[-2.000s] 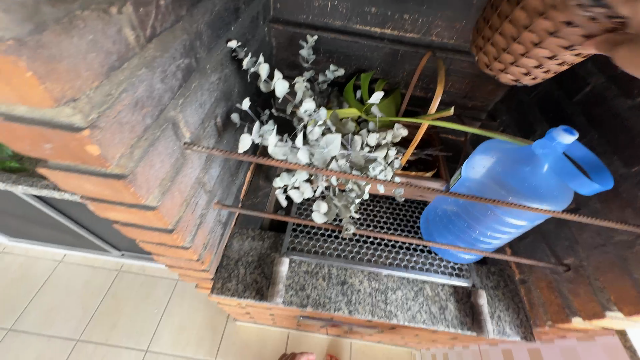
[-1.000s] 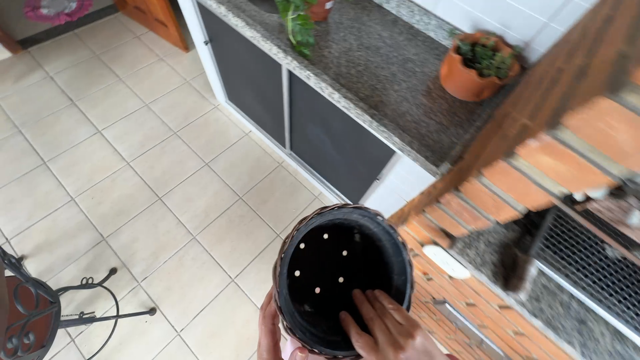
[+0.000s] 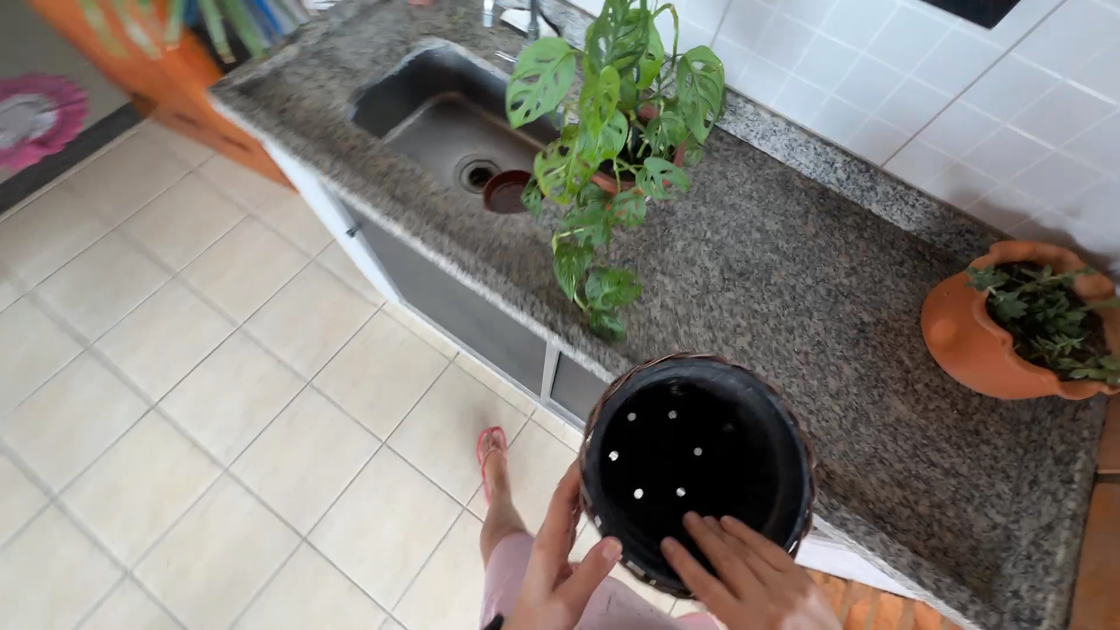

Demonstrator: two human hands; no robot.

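A black plastic plant pot (image 3: 744,429) with several drainage holes sits inside a woven wicker basket (image 3: 588,418); I look down into it near the counter's front edge. My left hand (image 3: 560,560) grips the basket's left side, its thumb at the rim. My right hand (image 3: 744,569) reaches over the near rim, fingers spread and resting inside the pot; whether it grips anything does not show. Beyond them on the counter stands a potted plant with holed leaves (image 3: 604,105), trailing over the counter's edge. A scalloped terracotta pot (image 3: 971,337) with a small leafy plant stands at the right.
A granite counter (image 3: 787,262) runs diagonally, with a tiled wall behind. Its sink (image 3: 437,131) holds a small brown dish (image 3: 507,192) beside the drain. Dark-panelled cabinet doors (image 3: 464,306) are below. An orange wooden piece of furniture (image 3: 206,140) stands at the upper left, over floor tiles (image 3: 262,420).
The view has swung from the brick grill to the sink counter. The basket, held at the upper right two seconds ago, is now low in front of me with both hands at it.
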